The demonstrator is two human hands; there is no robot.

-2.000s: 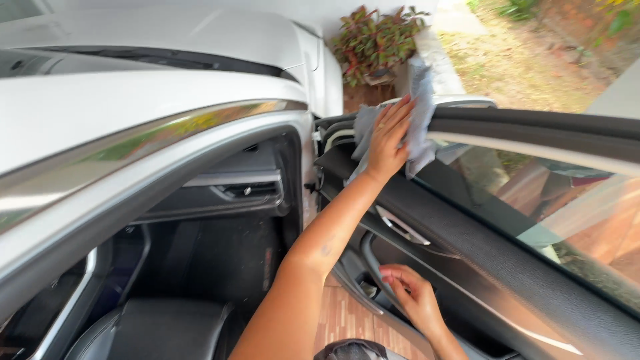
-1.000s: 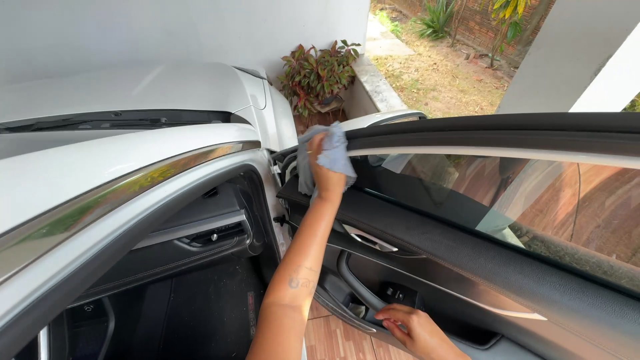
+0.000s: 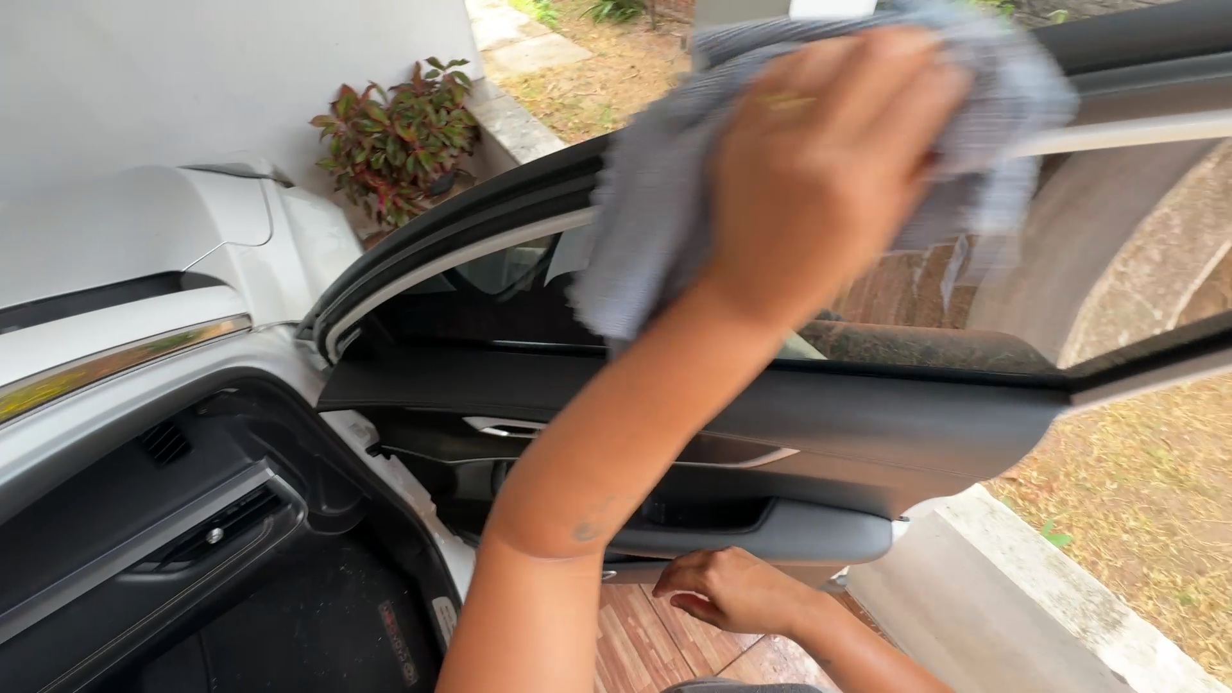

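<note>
My left hand (image 3: 818, 173), blurred, holds a grey-blue cloth (image 3: 654, 212) at the upper frame of the car door window (image 3: 962, 318). The cloth spreads on both sides of the hand and hides part of the frame and glass. Below the door's armrest (image 3: 828, 529), my right hand (image 3: 731, 587) has loosely bent fingers and nothing in it. The open car door's dark inner panel (image 3: 924, 423) bears a chrome inner handle (image 3: 505, 426), partly behind my left forearm.
At the left are the white car body (image 3: 298, 241) and the dark dashboard side with an air vent (image 3: 217, 534). A leafy plant (image 3: 399, 140) grows by the wall. A concrete curb (image 3: 1068, 587) runs at lower right, beside brown floor tiles (image 3: 654, 635).
My left hand has moved the cloth from the door's front corner by the hinge to the upper window frame. My right hand has come away from the door's pull handle. The view has shifted.
</note>
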